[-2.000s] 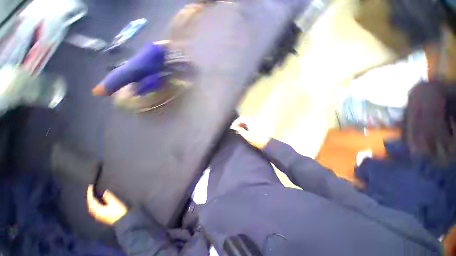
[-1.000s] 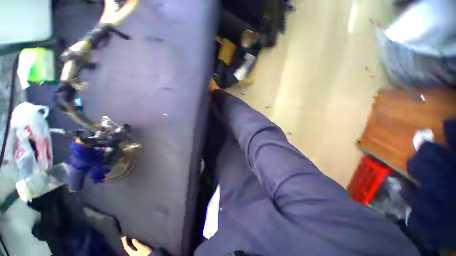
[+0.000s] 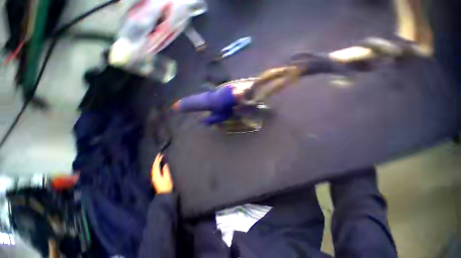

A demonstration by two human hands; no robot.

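Observation:
The picture is blurred. My left hand [image 3: 162, 175] is at the left end of the dark pressing table [image 3: 283, 166], its fingers at the near end of a thin dark object that looks like a smartphone [image 3: 166, 145]; its screen cannot be made out. The steam iron [image 3: 242, 108], with its purple-blue wrapped handle, rests on the table beyond the hand, untouched. Navy and black garment pieces [image 3: 108, 146] hang in a limp heap left of the hand. My right hand is not visible; only a dark sleeve shows at the lower right.
A brownish hose [image 3: 351, 53] runs from the iron to the upper right. Beyond the iron lie a small white-blue tool [image 3: 236, 47] and a white-and-red plastic bag [image 3: 160, 30]. A clear bottle [image 3: 164, 69] is near the bag. Pale floor shows at the right.
The view has swung left, bringing more of the garment heap into sight; the stool and red basket have left view. My left hand stays by the dark object; my right arm shows lower right.

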